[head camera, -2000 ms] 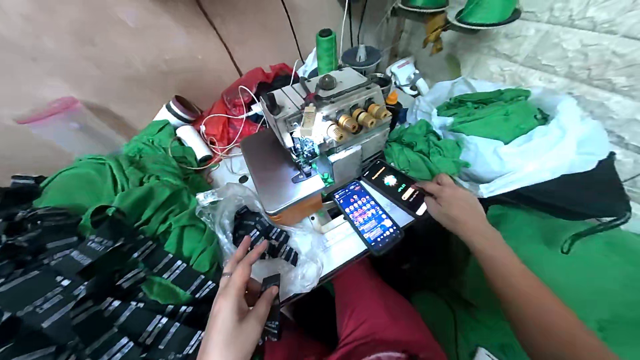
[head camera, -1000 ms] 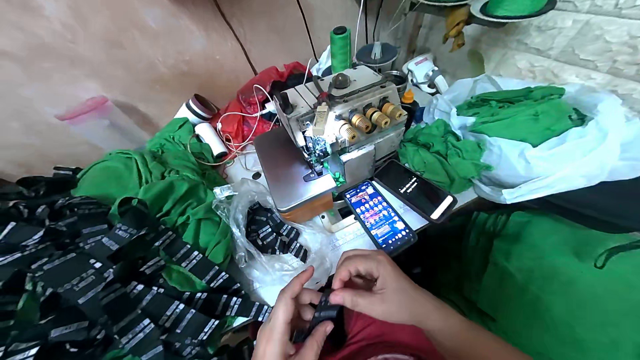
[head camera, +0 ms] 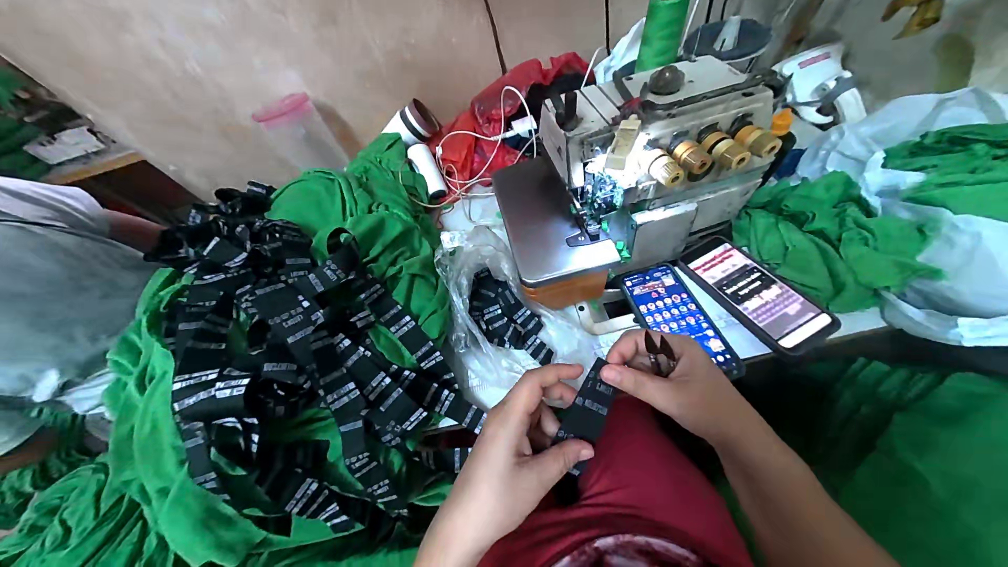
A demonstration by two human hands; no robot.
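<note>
Above my lap, my left hand (head camera: 526,441) grips the lower part of a black printed label strip (head camera: 584,409). The strip's upper end is pinched between thumb and finger of my right hand (head camera: 669,378), which also holds small dark thread snips (head camera: 660,353) with the blades pointing up. More black printed strips (head camera: 291,315) lie in a tangled heap over green fabric (head camera: 157,441) at the left. A clear plastic bag (head camera: 480,354) just beyond my left hand holds further black strips (head camera: 508,319).
An overlock sewing machine (head camera: 669,142) stands on the table, a green thread cone (head camera: 661,35) behind it. Two phones (head camera: 681,315) (head camera: 756,295) lie at the table edge. Green cloth (head camera: 835,236) and a white bag (head camera: 961,260) are at right. Another person's arm (head camera: 130,231) reaches in at far left.
My right hand has left the phone, where it was two seconds ago, and come over to the strip by my left hand. Snips now show in it. The view has turned left.
</note>
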